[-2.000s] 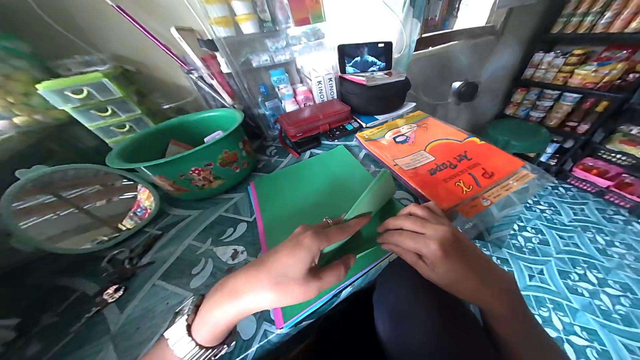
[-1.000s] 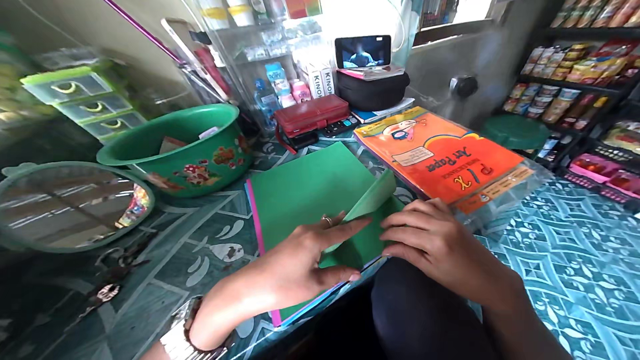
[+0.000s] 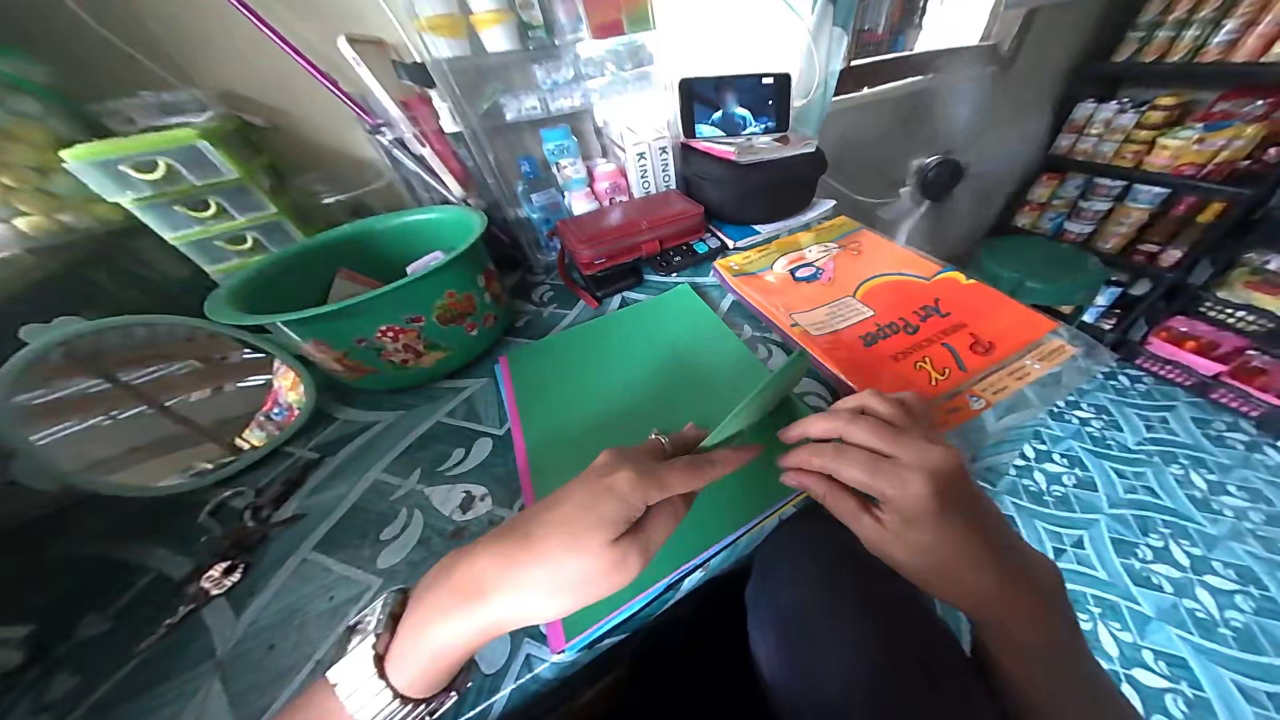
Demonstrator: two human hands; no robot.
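A stack of colored paper with a green sheet (image 3: 620,370) on top lies on the patterned tablecloth; pink and blue edges show beneath it. Near the stack's right edge a narrow flap of green paper (image 3: 760,400) stands up at a slant. My left hand (image 3: 620,510), with a ring and a metal-band watch, rests on the green sheet, fingers against the base of the flap. At the right edge of the paper lies my right hand (image 3: 880,480), its fingertips bent down on the green paper beside the flap. Whether either hand pinches the paper is hidden.
An orange art paper pack (image 3: 900,310) in plastic lies right of the stack. Behind are a red case (image 3: 630,230), a calculator (image 3: 685,255) and a phone (image 3: 735,105) on a black case. A green basin (image 3: 400,300), a round mirror (image 3: 160,400) and scissors (image 3: 250,530) are at left.
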